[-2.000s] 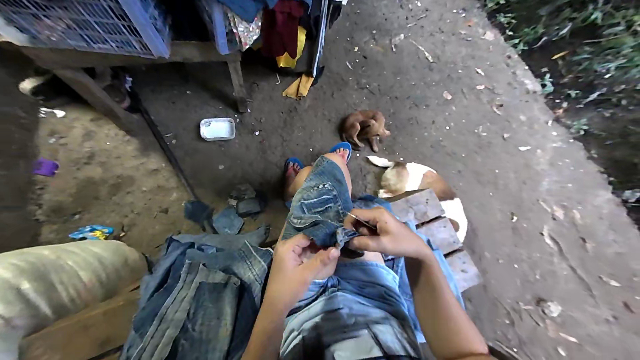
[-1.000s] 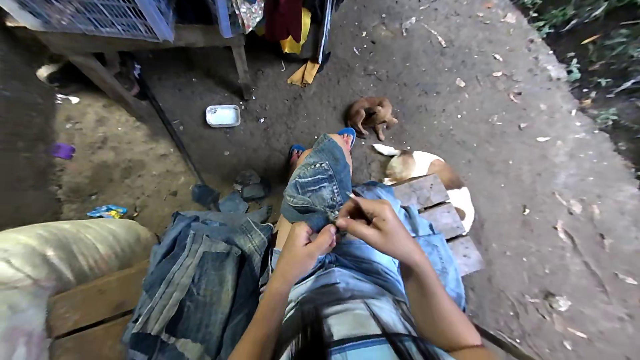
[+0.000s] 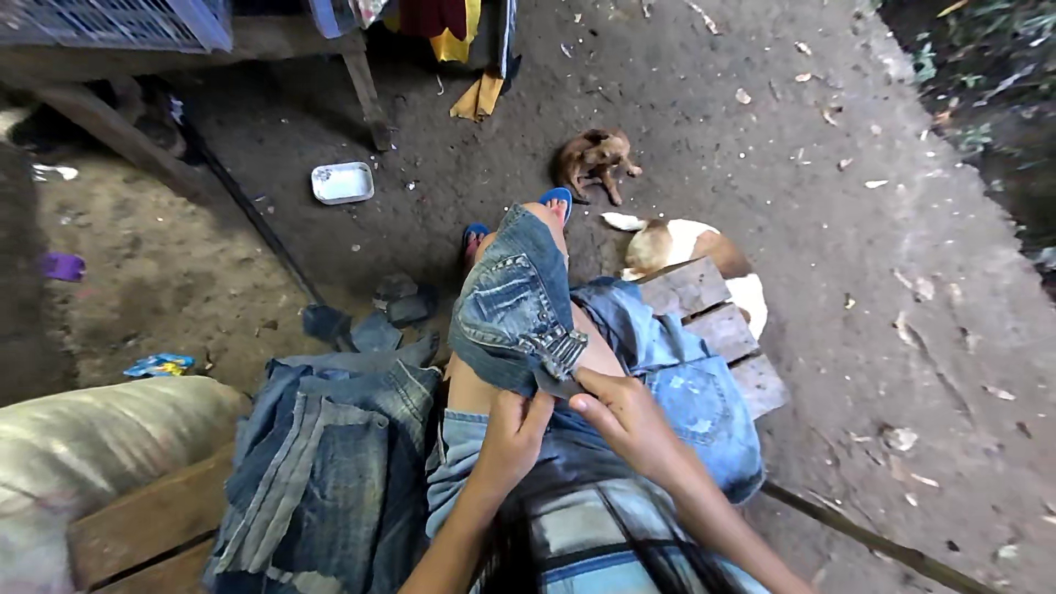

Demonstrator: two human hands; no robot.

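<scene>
A piece of blue denim (image 3: 507,305) with a pocket and a frayed, bunched edge lies over my knees. My left hand (image 3: 518,425) pinches its near edge between thumb and fingers. Close beside it on the right, my right hand (image 3: 615,404) holds a small dark flat piece at the same edge; whether that is cloth or a blade I cannot tell. Folded denim garments (image 3: 330,470) are piled on the bench at my left. Lighter blue denim (image 3: 693,396) lies at my right, over the end of the bench.
The wooden bench (image 3: 157,528) carries a pale stuffed sack (image 3: 107,445). Its slats (image 3: 718,330) show at right, beside a curled white and brown dog (image 3: 676,239). A brown puppy (image 3: 596,161), a white tray (image 3: 342,182) and a wooden table (image 3: 272,37) with plastic crates (image 3: 124,21) are ahead.
My hands have moved slightly toward my body from the frayed part of the denim, and the dark flat piece now shows between them. The puppy has shifted its head.
</scene>
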